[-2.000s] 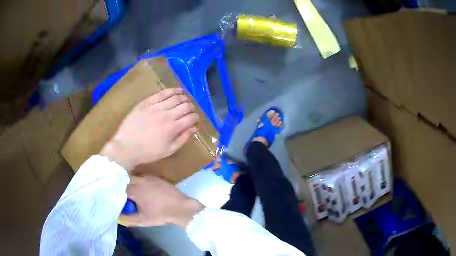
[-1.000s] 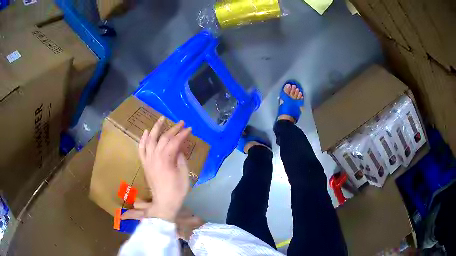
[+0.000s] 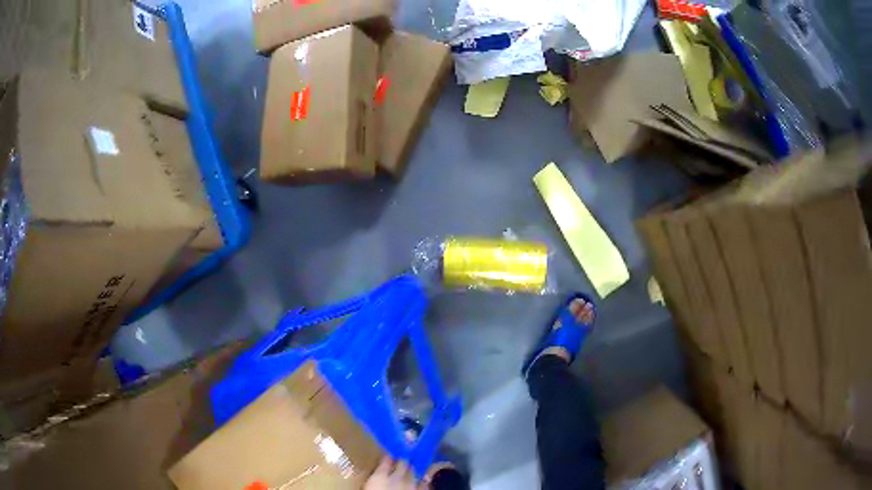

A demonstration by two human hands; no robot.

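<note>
A brown carton [image 3: 277, 440] lies tilted over the near side of the blue plastic stool [image 3: 359, 354], cut off by the bottom edge. Shiny clear tape runs along its seam, and an orange-red label shows at the bottom edge. My right hand [image 3: 390, 476] is at the carton's right edge with its fingers on the cardboard; most of it is cut off by the picture's bottom. My left hand is not in view. The tape gun is not in view.
A yellow tape roll pack [image 3: 495, 265] and yellow strip [image 3: 581, 230] lie on the floor ahead. Labelled cartons [image 3: 320, 110] stand beyond. Large cartons [image 3: 96, 258] on a blue-framed trolley [image 3: 215, 172] are left, stacked cardboard [image 3: 774, 287] right. A white bag [image 3: 545, 33] lies at the top.
The view has tipped up and forward, so the carton and stool sit lower. The left hand and tape gun have left the picture. The right hand now shows at the carton's right edge.
</note>
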